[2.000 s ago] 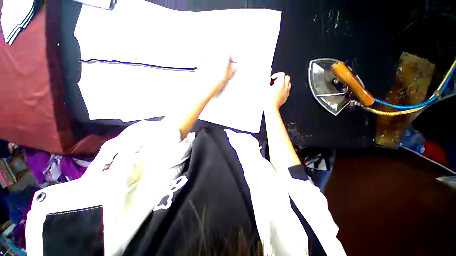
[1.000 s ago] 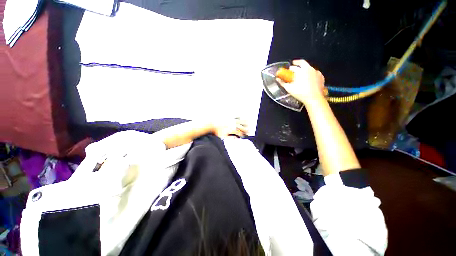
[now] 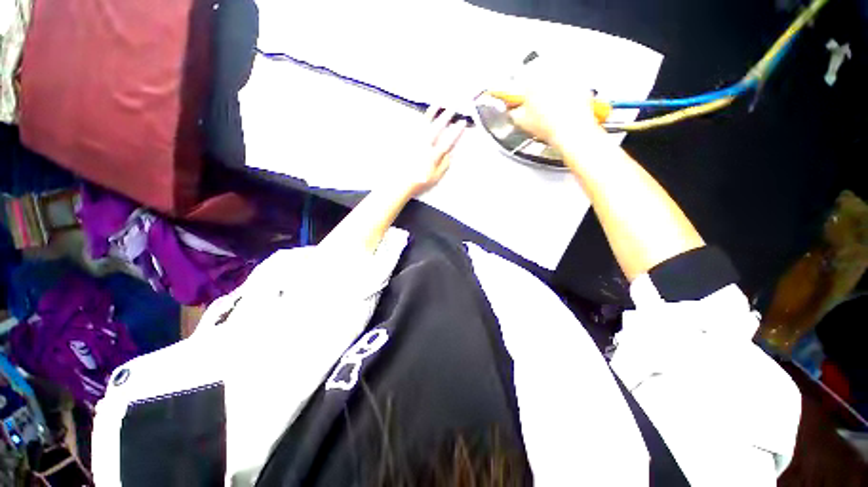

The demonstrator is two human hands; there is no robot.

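Note:
A pale garment panel [image 3: 333, 133], overexposed, lies flat on the black cloth-covered table [image 3: 733, 171], with a dark line running along its middle. My right hand [image 3: 552, 114] is closed on the orange-brown handle of the steam iron [image 3: 522, 143], whose pointed silvery end faces left. The iron is over the panel near the end of the dark line; whether it presses flat cannot be told. My left hand [image 3: 440, 157] rests on the panel just left of the iron, fingers apart, at the line's end.
Blue and yellow hoses [image 3: 700, 103] run from the iron to the upper right. A red-covered table [image 3: 109, 86] stands at the left. Purple-and-white garments [image 3: 157, 247] lie on the floor below it. A brown worn piece [image 3: 818, 266] is at the right.
My right hand took hold of the iron and brought it left onto the panel. My left hand moved from the panel's near edge up to the dark line. The view has shifted and tilted.

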